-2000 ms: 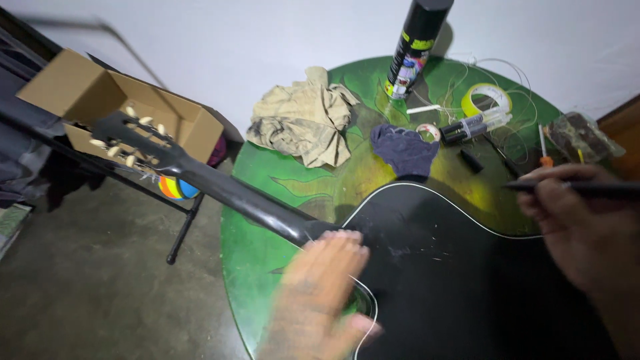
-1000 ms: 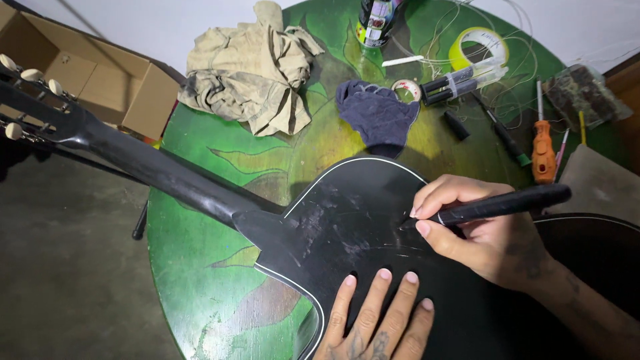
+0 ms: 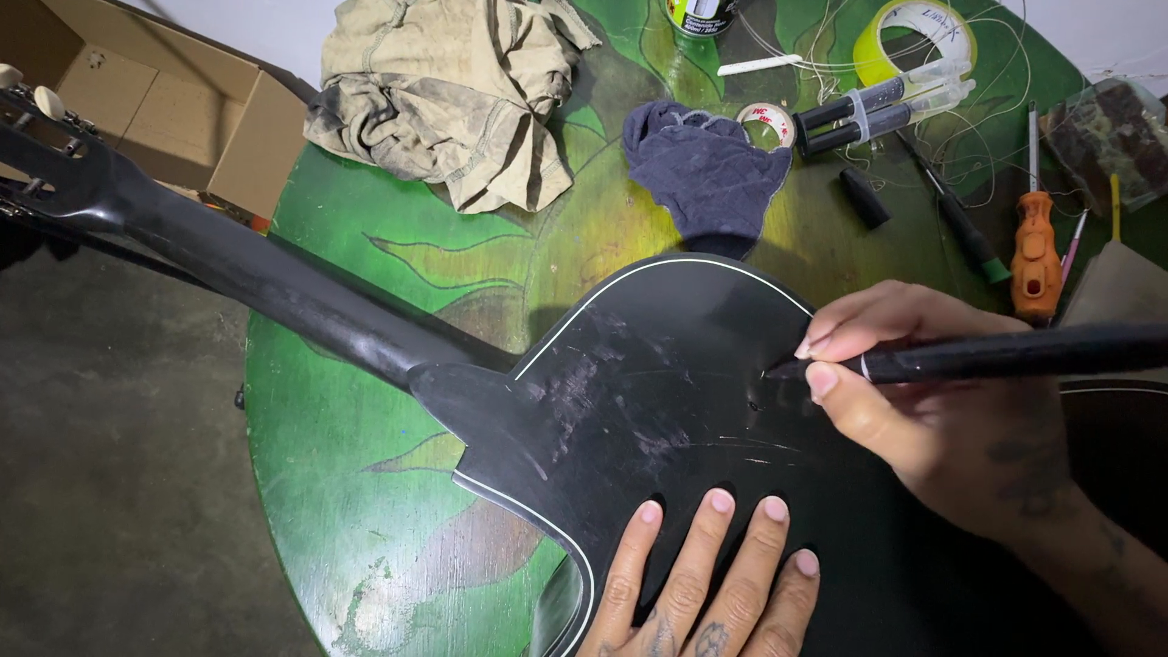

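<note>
A black guitar [image 3: 657, 365] lies back side up on a round painted table, with pale scratches and scuffs near the heel of its neck. My right hand [image 3: 949, 401] grips a black marker [image 3: 1022, 354], its tip touching the guitar's back beside the scratches. Flat on the lower part of that back rests my left hand [image 3: 721, 584], fingers spread and holding nothing. The neck [image 3: 301, 283] runs to the upper left, where the headstock with pale tuning pegs is partly cut off by the frame edge.
On the green table [image 3: 365, 529] are a stained beige cloth [image 3: 438, 100], a dark blue cloth [image 3: 703, 173], yellow tape [image 3: 867, 55], twin syringes [image 3: 885, 105], a black cap [image 3: 863, 197], an orange-handled screwdriver [image 3: 1037, 255] and loose strings. A cardboard box [image 3: 164, 109] stands at the upper left.
Two seconds ago the marker was held off the guitar at the right; since one second ago it has stayed at the guitar's back. My left hand has moved from near the neck heel onto the body.
</note>
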